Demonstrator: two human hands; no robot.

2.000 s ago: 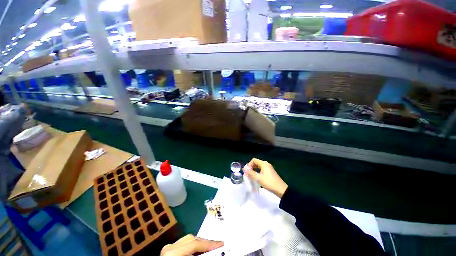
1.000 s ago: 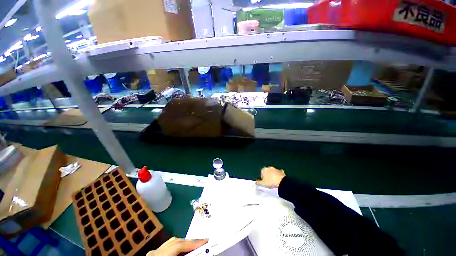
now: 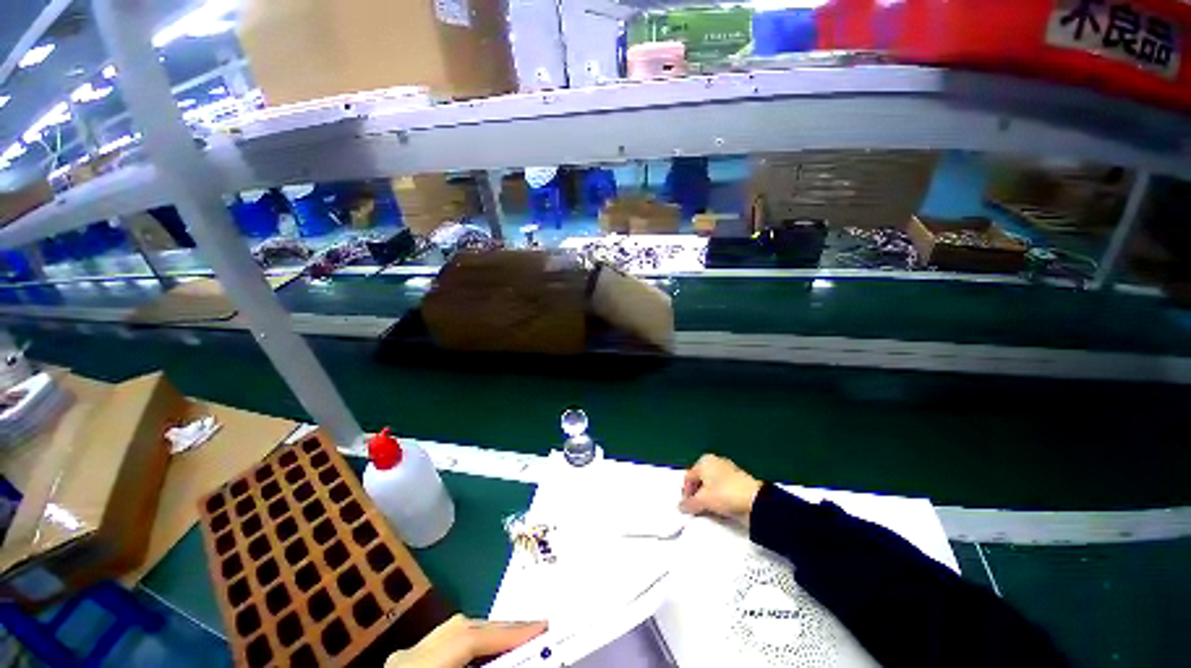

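A white plastic housing (image 3: 594,639) is open at the bottom of the view, its rim towards my left hand (image 3: 470,639), which grips the edge and is cut off by the frame. Beside it on the right lies a white cover with a dotted round grille (image 3: 771,611). My right hand (image 3: 721,491) is above the housing's far side, fingertips pinched on a thin white wipe (image 3: 661,531) that blends into the white around it. A clear round-topped dispenser (image 3: 577,441) stands at the white sheet's far edge. Tiny gold and dark parts (image 3: 533,538) lie left of the housing.
A white bottle with a red cap (image 3: 410,491) and a brown compartment tray (image 3: 311,555) stand to the left. A carton (image 3: 92,483) is further left. A dark brown open carton (image 3: 523,303) sits on the green belt, under the overhead shelf (image 3: 627,120) with a red bin.
My right hand has moved from beside the dispenser, right and nearer, to the housing. The dispenser's lid stays raised. My left hand stays on the housing's edge. The camera view has shifted slightly.
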